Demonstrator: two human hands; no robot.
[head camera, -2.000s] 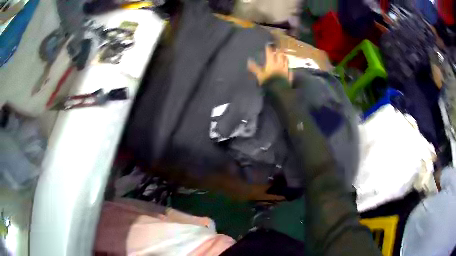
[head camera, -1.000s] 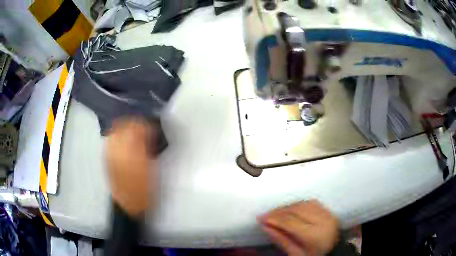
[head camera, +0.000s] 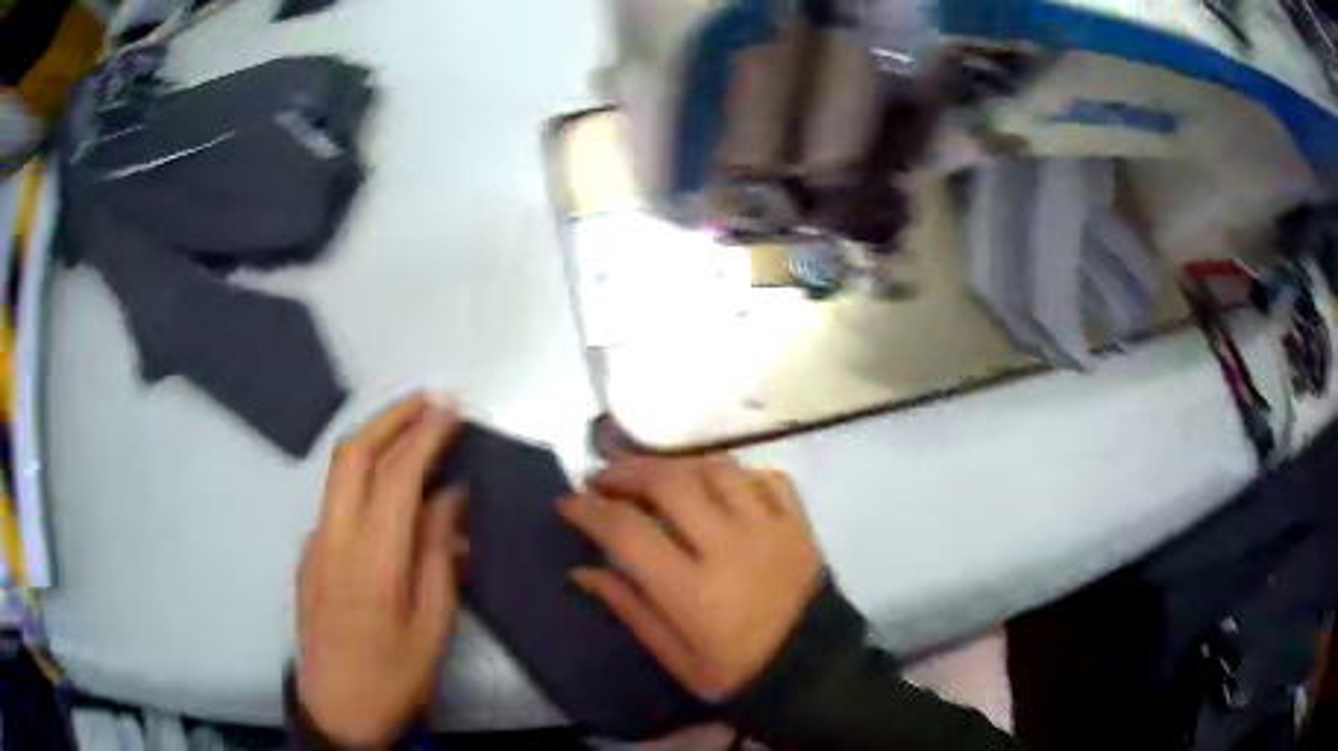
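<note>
A dark grey fabric piece (head camera: 531, 565) lies at the table's front edge, left of the machine bed. My left hand (head camera: 385, 565) rests on its left side with the fingertips at its upper corner. My right hand (head camera: 704, 558) lies on its right side, fingers spread over the cloth. Both hands are bare and hold the piece down flat. The sewing machine (head camera: 1174, 140) stands at the upper right, with its lamp lighting the bed (head camera: 880, 352). The needle area is blurred.
A pile of dark grey pieces (head camera: 242, 184) lies on the table at the upper left. A stack of light bands (head camera: 1049, 257) lies under the machine arm. Red and black snips (head camera: 1233, 352) lie right of the bed. Dark cloth (head camera: 1247, 587) hangs below the table edge at the right.
My left hand has moved from the dark pile towards the front edge, where a dark piece now lies. My right hand has moved left onto that piece. The view has shifted.
</note>
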